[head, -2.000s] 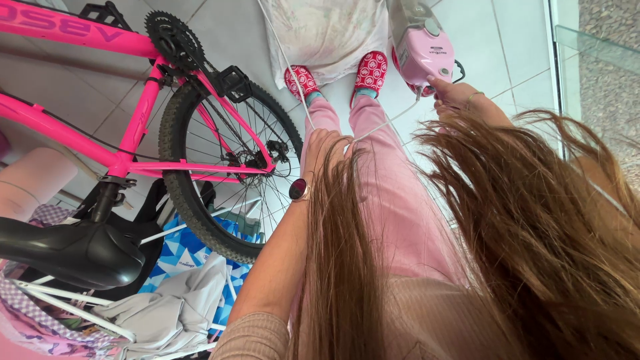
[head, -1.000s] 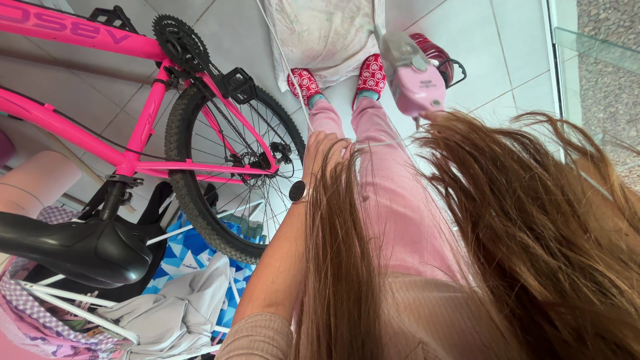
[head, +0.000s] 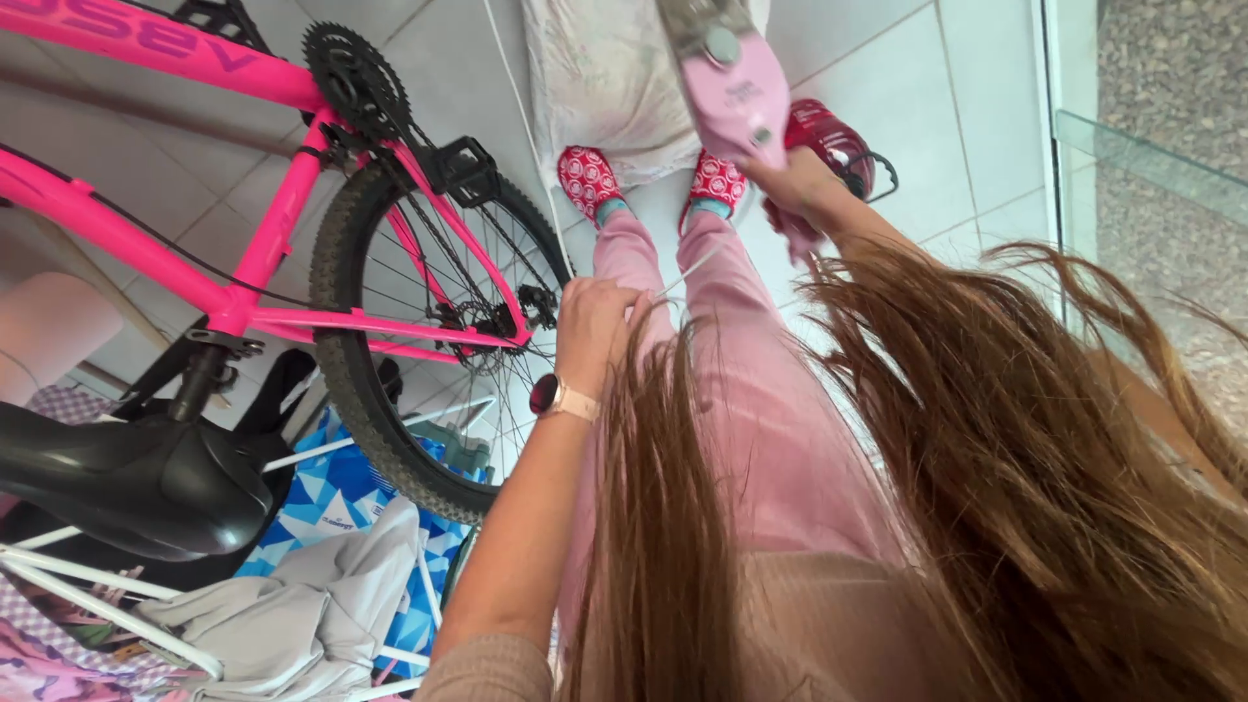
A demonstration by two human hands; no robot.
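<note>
My left hand [head: 597,327], with a watch [head: 546,394] on its wrist, is closed around a thin white cord [head: 690,268] in front of my pink trousers. My right hand [head: 795,185] grips the end of a pink and grey handheld appliance [head: 736,93], perhaps a garment steamer or vacuum; its upper end leaves the frame. A red, partly see-through container [head: 829,141] with a dark handle stands on the floor behind that hand. A whitish cloth [head: 614,93] lies on the floor in front of my red patterned shoes [head: 588,183]. Long hair hides part of both arms.
At the left stands a pink bicycle [head: 261,249] with a black saddle [head: 127,478] and rear wheel [head: 336,322]. Below it, a white rack [head: 107,609] holds a grey cloth [head: 312,595] near a blue patterned bag [head: 331,487]. A glass panel edge [head: 1150,161] is at the right.
The pink appliance has moved up and left, away from the red container, which shows more fully now. My left hand stays around the cord.
</note>
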